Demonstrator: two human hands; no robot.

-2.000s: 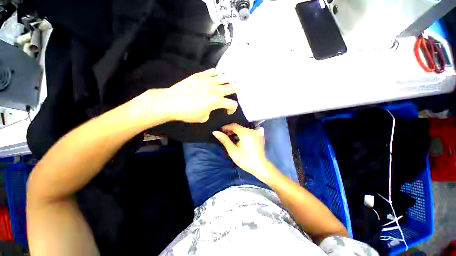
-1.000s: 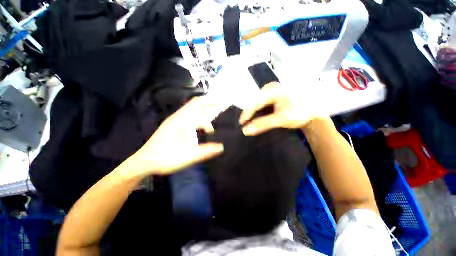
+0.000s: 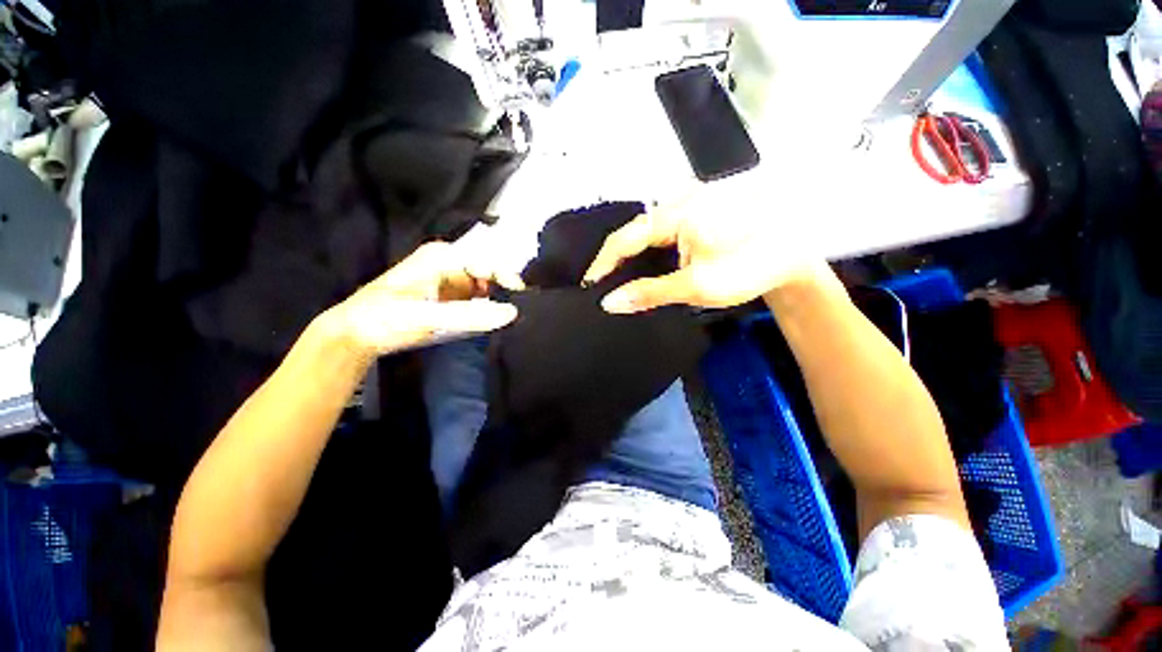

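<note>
A black cloth piece (image 3: 580, 350) hangs over my lap, its upper part lying on the front edge of the white table. My left hand (image 3: 427, 302) pinches its upper edge on the left side. My right hand (image 3: 701, 259) pinches the same edge a little to the right, thumb and fingers on the cloth. The fingertips of the two hands are a short way apart. A large black garment (image 3: 242, 242) is heaped to the left of the needle area (image 3: 516, 125).
A smartphone (image 3: 707, 121) lies on the white table (image 3: 841, 191), with red-handled scissors (image 3: 949, 148) at its right end. A blue crate (image 3: 793, 510) holding black pieces stands below right. A red stool or crate (image 3: 1060, 369) is beyond it. A grey machine unit (image 3: 32, 242) is at left.
From one second ago, the cloth has spread less widely over the lap and more of the jeans shows. Both hands still pinch it, slightly higher in view. Two seconds ago the hands were lower, at the table edge.
</note>
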